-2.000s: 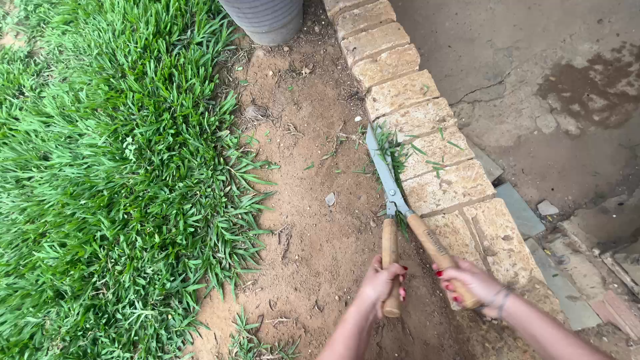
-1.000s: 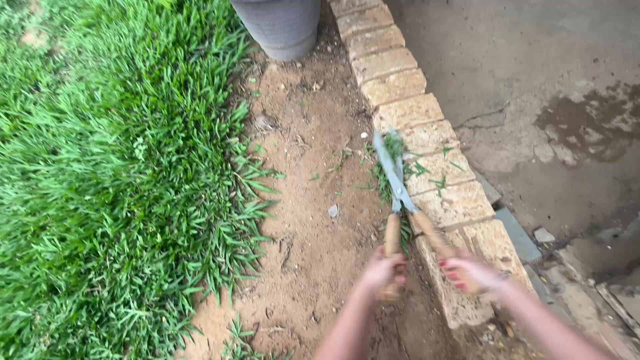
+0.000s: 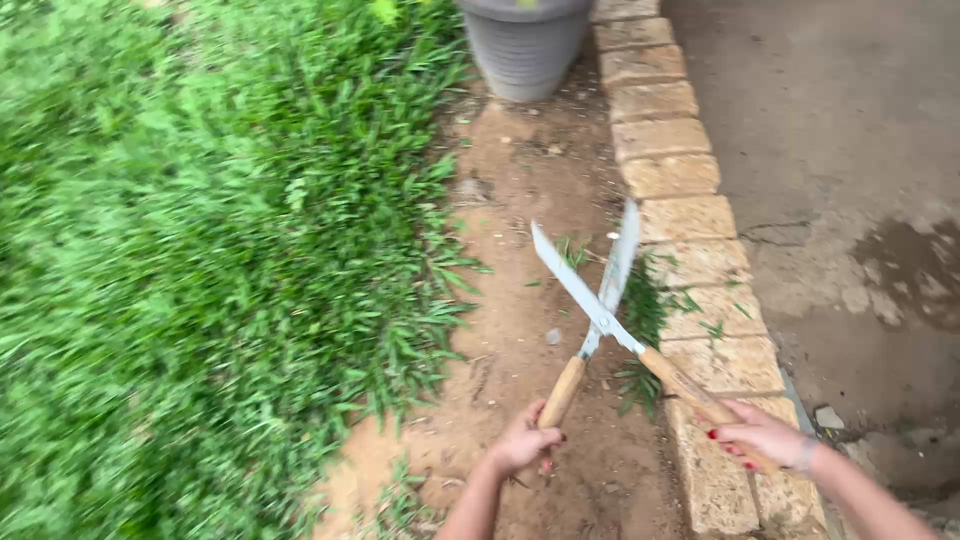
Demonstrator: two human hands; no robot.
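My left hand (image 3: 528, 442) and my right hand (image 3: 761, 435) each grip one wooden handle of a pair of hedge shears (image 3: 604, 321). The two metal blades are spread wide in an X, pointing away from me over bare soil. Along the brick edging, just right of the pivot, grows a strip of green grass (image 3: 643, 300). Grass clippings (image 3: 714, 328) lie on top of the bricks. A small tuft of grass (image 3: 571, 253) shows between the spread blades.
Thick lawn grass (image 3: 225, 262) covers the left side. A ribbed grey plant pot (image 3: 525, 52) stands on the soil at the top. Brick edging (image 3: 666, 136) runs down the right of the soil, with stained concrete paving (image 3: 825, 150) beyond it.
The shears' blades have swung wide apart, and my hands have moved away from each other. The shears now lie more over the soil, left of the grass strip.
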